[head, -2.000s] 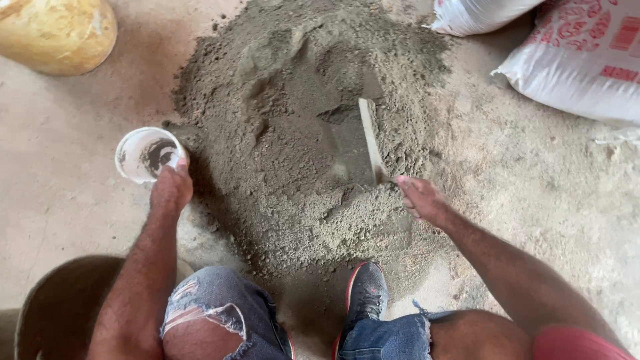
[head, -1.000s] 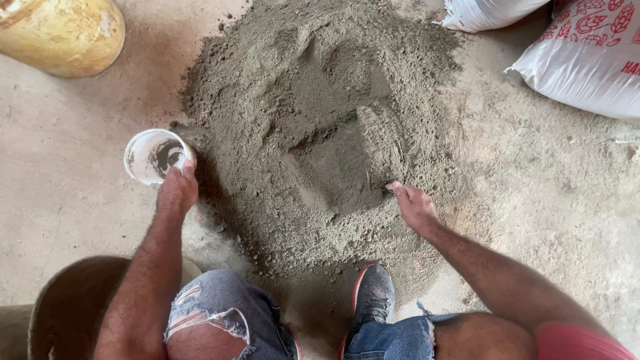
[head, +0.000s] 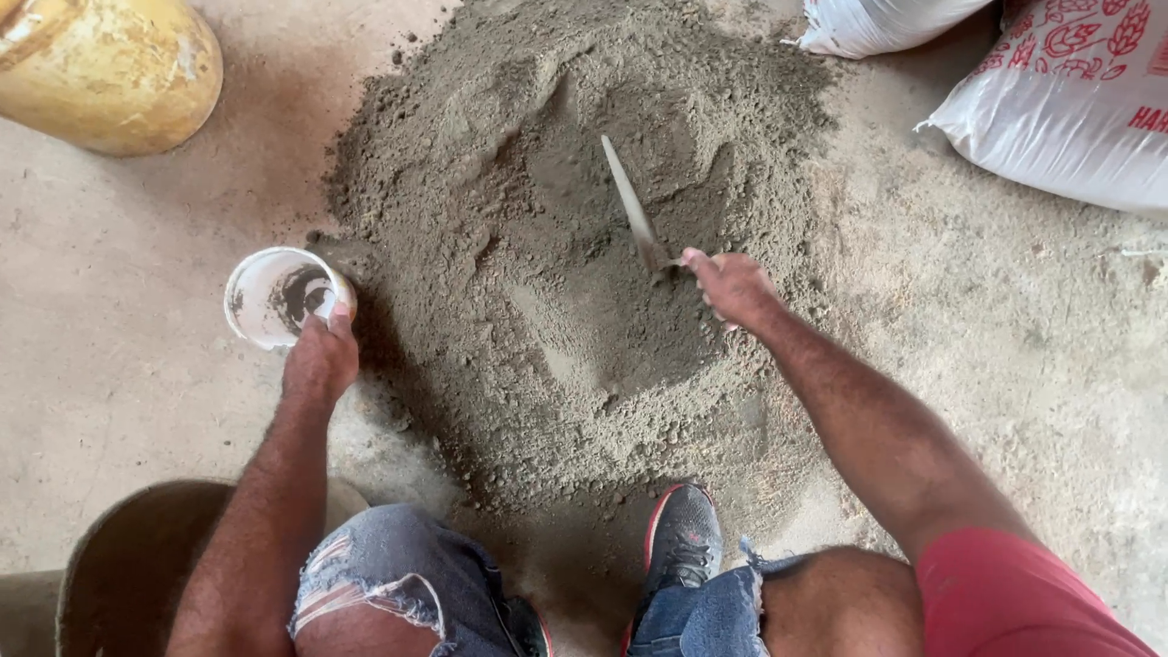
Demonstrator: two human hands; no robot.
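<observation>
My left hand [head: 321, 358] grips the rim of a white plastic tub [head: 257, 297], tilted so its inside shows, smeared with grey residue. The tub is beside the left edge of a wide pile of grey sand-and-cement mix [head: 456, 301]. My right hand [head: 735, 287] is closed around the handle of a trowel [head: 631, 196], over the middle of the pile. The trowel's blade is seen nearly edge-on and points up and to the left. My fingers hide most of the handle. Darker, finer powder lies around the blade.
A yellow stained bucket [head: 137, 82] stands at the upper left. White sacks with red print [head: 1068, 119] lie at the upper right. A dark round container [head: 137, 566] sits by my left forearm. My sneaker [head: 684, 538] is at the pile's near edge, on the concrete floor [head: 985, 301].
The trowel has swung from low in the pile to a raised, edge-on pose with its tip farther up and left. The mix in the middle has been disturbed. My left hand keeps hold of the tub.
</observation>
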